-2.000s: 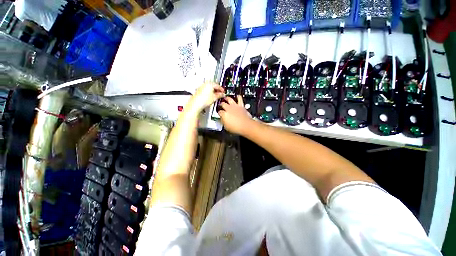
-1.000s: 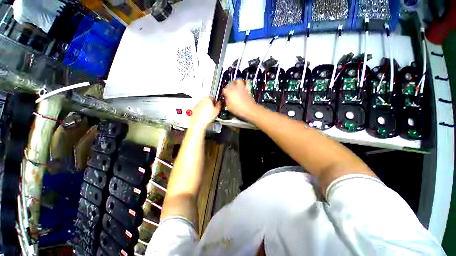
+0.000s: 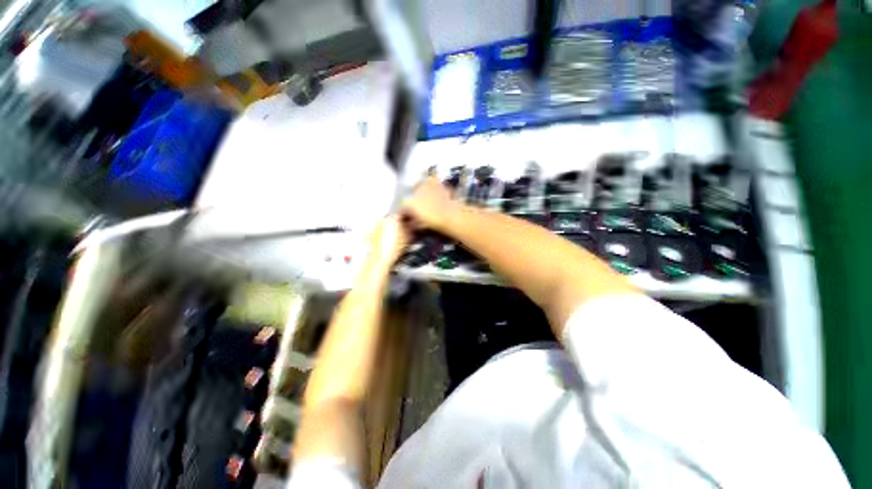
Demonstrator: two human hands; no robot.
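Observation:
A row of black lock housings (image 3: pixel 620 250) lies side by side on the white fixture (image 3: pixel 574 145), blurred by motion. My right hand (image 3: pixel 432 204) is over the leftmost housings at the left end of the row. My left hand (image 3: pixel 390 235) is just beside and below it, at the row's left edge, close to or touching my right hand. The fingers of both hands are blurred, and whether they grip anything cannot be told. The leftmost housing is mostly hidden by my hands.
Blue parts bins (image 3: pixel 507 94) stand behind the row. A large white box (image 3: pixel 287 158) and a control box (image 3: pixel 320 260) are left of the row. Black stacked units (image 3: pixel 215 411) with small labels are at lower left. A red object (image 3: pixel 795 59) is at upper right.
The whole view has shifted and blurred; the bins and row appear lower, and more green floor shows at right. My hands have stayed at the row's left end and are closer together.

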